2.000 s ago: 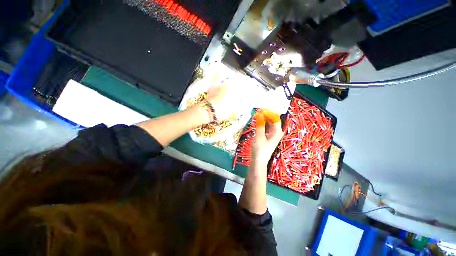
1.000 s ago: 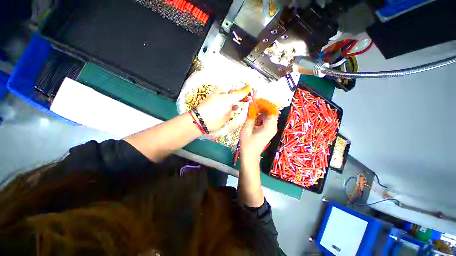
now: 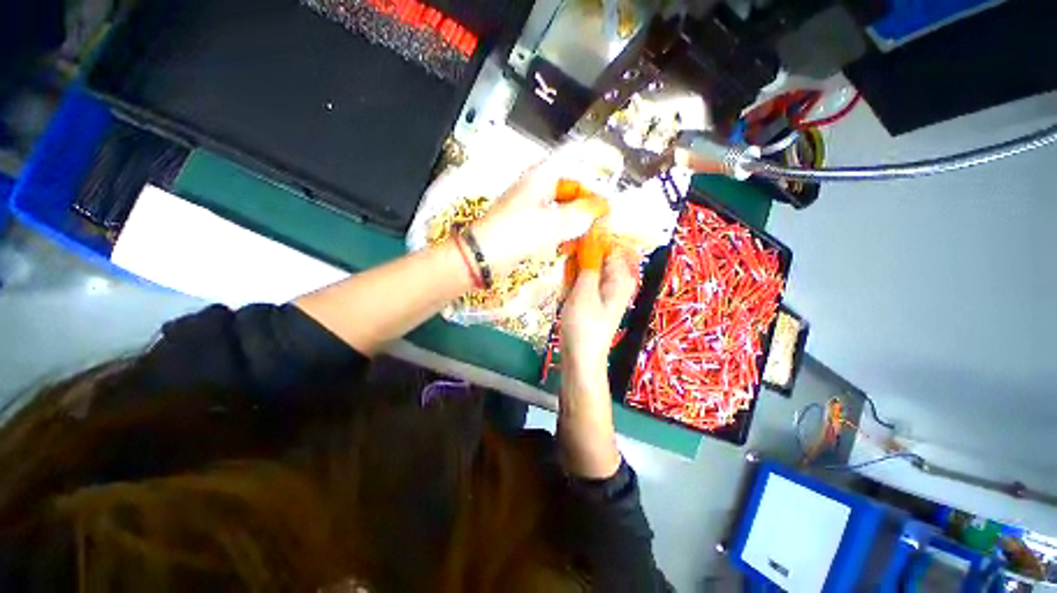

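My left hand (image 3: 523, 232), with orange finger cots and a bracelet at the wrist, is over the pale dish of gold bits (image 3: 510, 286). My right hand (image 3: 603, 298), also with orange cots, is just right of it. The fingertips of both hands meet or nearly meet in front of the machine. Whether a small part is between them cannot be told; glare and the fingers hide it. Red pieces fill a black tray (image 3: 629, 392) on the right. A smaller loose red pile (image 3: 554, 356) is partly hidden by my right hand.
The dark bench machine (image 3: 632, 110) with a bright spot stands beyond my hands. A ribbed metal tube (image 3: 904, 171) comes from the right. A large black tray (image 3: 267, 127) with red-tipped parts is upper left. A white strip (image 3: 220, 253) and a small parts box (image 3: 784, 351) flank the work area.
My left hand first came right from over the gold bits to my right hand. Since then its fingers have bent in, and my right fingertips have turned upward and closer to it.
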